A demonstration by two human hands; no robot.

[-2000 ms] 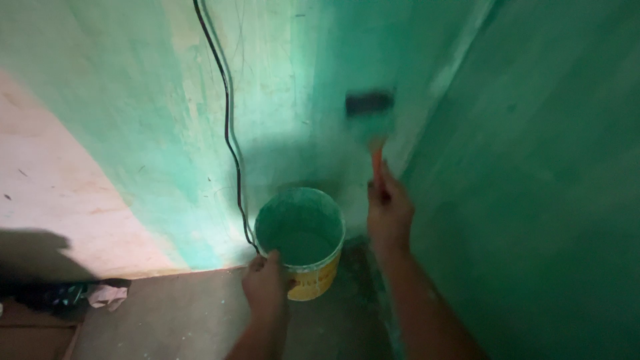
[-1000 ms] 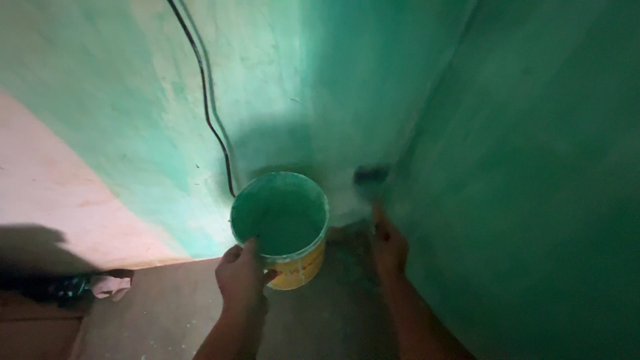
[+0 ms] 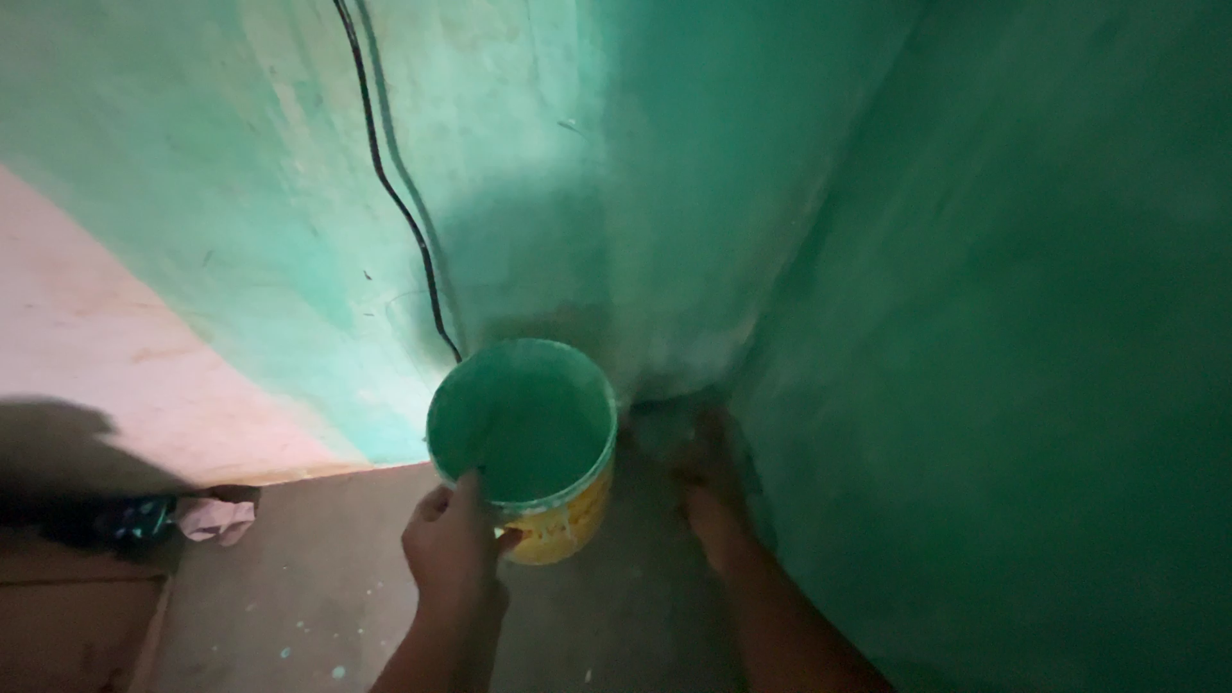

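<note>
My left hand (image 3: 457,539) grips the near left rim of a yellow plastic bucket (image 3: 568,520), thumb and fingers on either side of its wall. Green paint coats the bucket's inside. To the right of the bucket, low in the dark corner, my right hand (image 3: 710,491) is closed on a paintbrush (image 3: 664,414). The brush is blurred; its dark bristles lie by the foot of the green wall (image 3: 539,231), and its handle is mostly hidden in the hand and shadow. Whether the bristles touch the wall, I cannot tell.
A black cable (image 3: 385,183) hangs down the wall and passes behind the bucket. A second green wall (image 3: 1001,385) rises at the right. Paint spots dot the grey floor (image 3: 318,597). At the lower left lie a pinkish cloth or paper (image 3: 217,520), dark items and a brown box-like object (image 3: 77,616).
My right hand has moved the brush down the wall, from above the bucket's height to the bottom of the corner. My left hand has kept its grip on the bucket's rim.
</note>
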